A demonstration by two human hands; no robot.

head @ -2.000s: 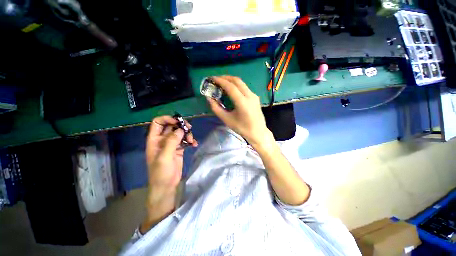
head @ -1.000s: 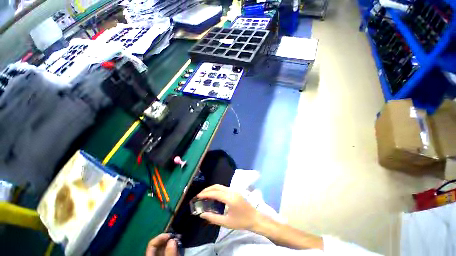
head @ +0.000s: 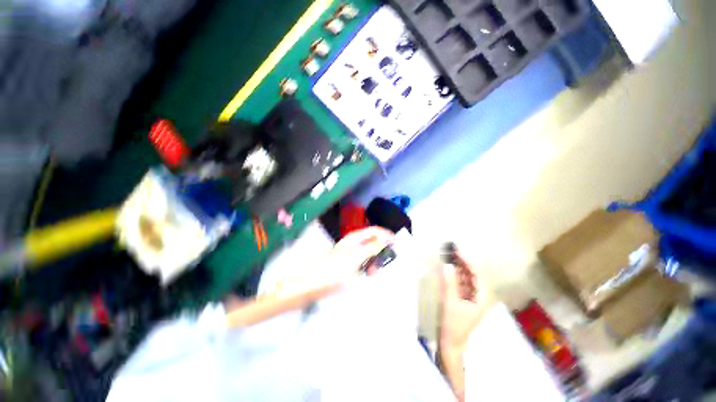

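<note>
The frame is blurred. My left hand point(head: 363, 245) is in the lower middle, its forearm reaching in from the left. Its fingers hold a small dark, shiny piece point(head: 383, 257) that looks like a watch case. My right hand point(head: 462, 292) is to its right, apart from it, with curled fingers. A small dark thing point(head: 450, 251) shows at its fingertips; blur hides what it is.
A parts tray point(head: 385, 161) and a dark foam tray point(head: 471, 98) lie along the bench. A black fixture point(head: 294, 157), pink suction cup point(head: 284, 217), orange sticks point(head: 260, 233) and stained cloth point(head: 169, 263) are nearer. Cartons point(head: 600, 251) stand on the floor.
The view has swung right and tilted. Both hands now appear over the lap and floor, away from the bench edge, still apart. The trays show larger.
</note>
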